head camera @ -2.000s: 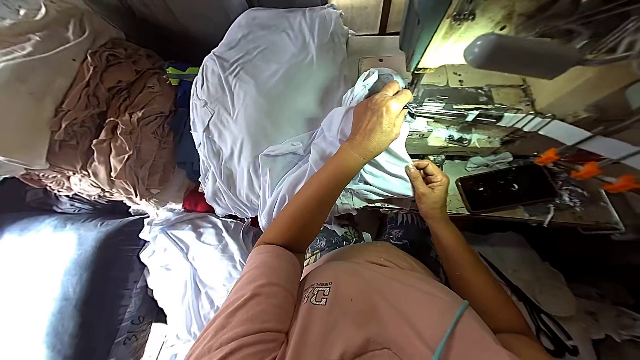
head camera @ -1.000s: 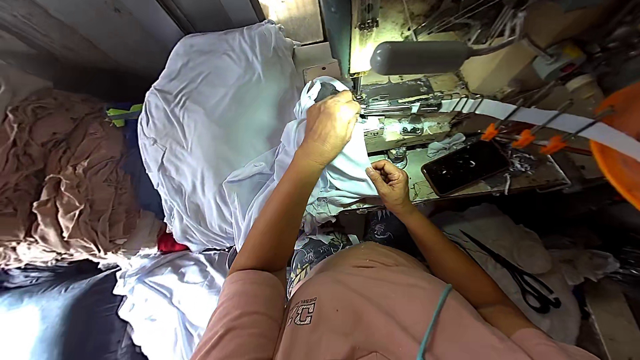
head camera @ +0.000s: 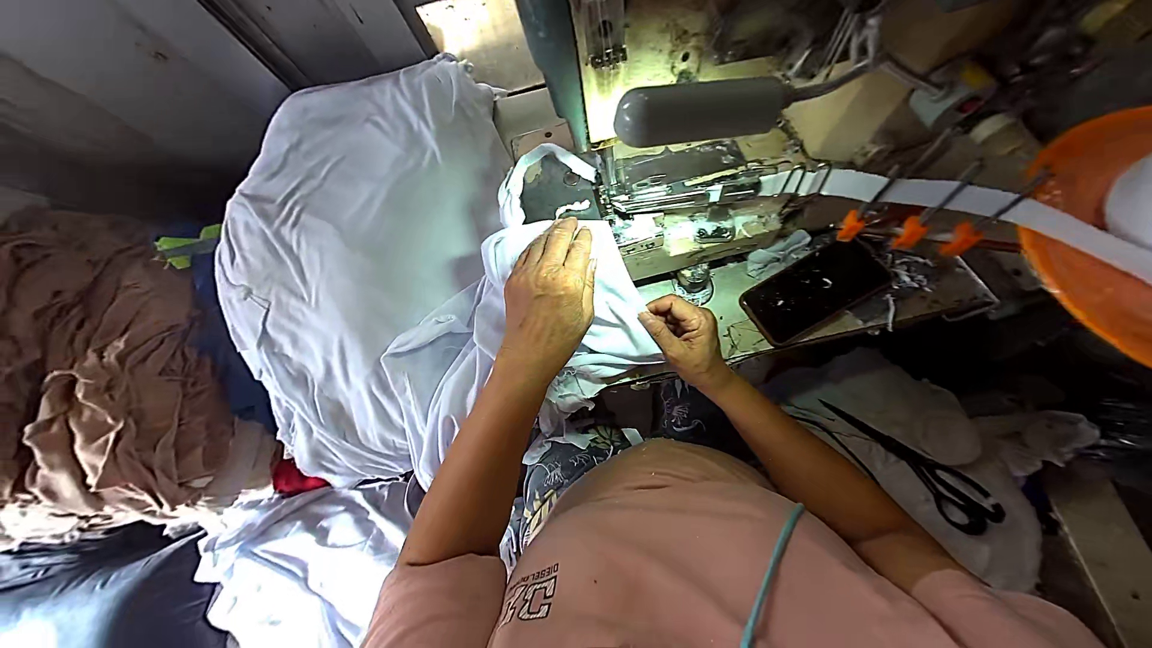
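A piece of white knit fabric (head camera: 612, 310) lies at the front of a sewing machine (head camera: 666, 184) under a lit lamp. My left hand (head camera: 553, 292) rests palm down on this fabric, fingers stretched toward the machine's needle area. My right hand (head camera: 684, 333) pinches the fabric's right edge between thumb and fingertips. A white band (head camera: 540, 157) loops beside the presser area, behind my left fingertips. From the right, a white elastic or fabric tape (head camera: 900, 191) runs through metal guides into the machine. The needle itself is hard to make out.
A large heap of white fabric (head camera: 360, 270) stands left of the machine, with brown fabric (head camera: 108, 360) farther left. A smartphone (head camera: 814, 290) lies on the machine table's right part. Black scissors (head camera: 936, 481) lie on pale cloth at lower right. An orange round container (head camera: 1089, 225) is at far right.
My left hand has drawn back from the needle area toward my body, still on the white fabric. The looped white band now shows beyond it. The view has shifted to the right.
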